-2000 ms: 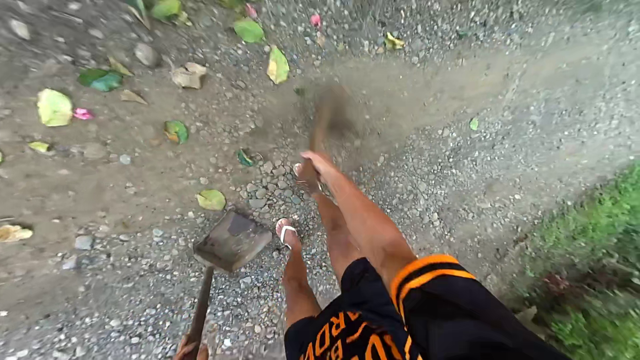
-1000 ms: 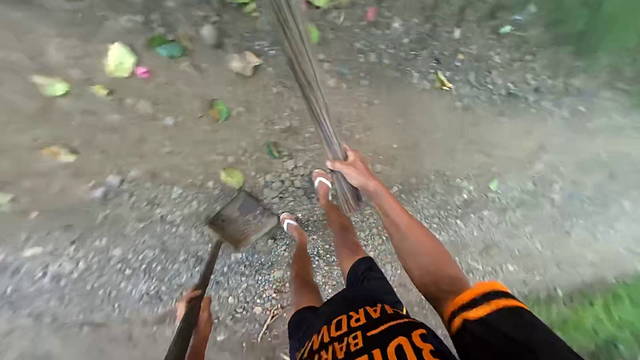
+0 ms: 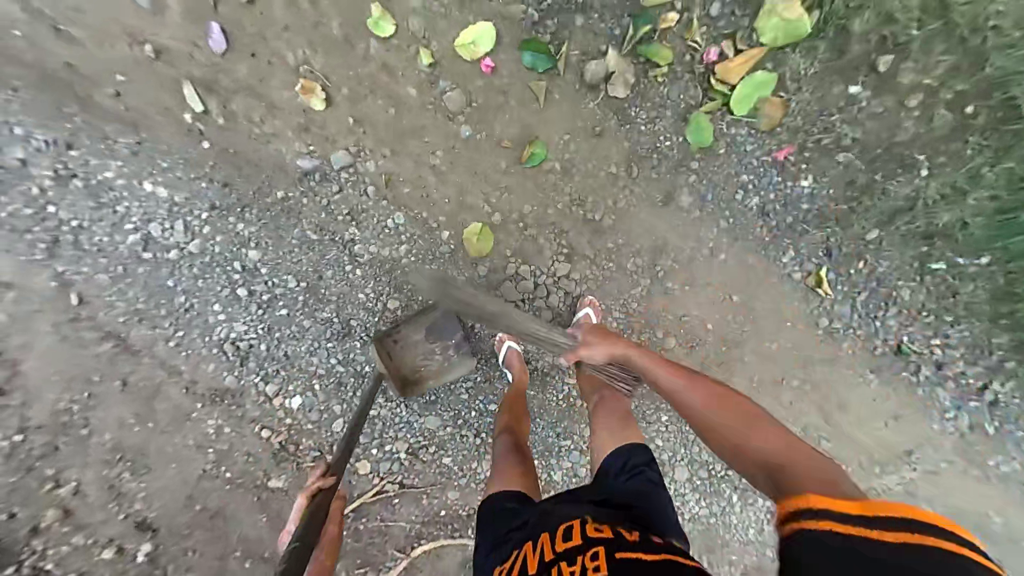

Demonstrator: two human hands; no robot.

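My left hand (image 3: 314, 512), at the bottom left, is closed round the long dark handle of a square-bladed shovel (image 3: 424, 352). Its flat, worn metal blade lies on the gravel left of my feet. In my right hand (image 3: 600, 348) is a stick broom (image 3: 496, 312), a bundle of thin sticks gripped near its butt end. The sticks point left and are blurred towards the tip, which reaches just above the blade's top edge. A yellow-green leaf (image 3: 478, 239) lies on the ground above the broom.
My feet, in white-strapped flip-flops (image 3: 506, 358), stand on gravel. Green, yellow and brown leaves (image 3: 752, 92) are clustered at the upper right, and others are scattered along the top. Grass (image 3: 992, 160) borders the right edge. Dry twigs (image 3: 424, 548) lie at the bottom, near the shovel handle.
The broom in my right hand has swung from pointing up, away from my feet, to pointing left near the shovel blade. My left hand still holds the shovel. The view has shifted.
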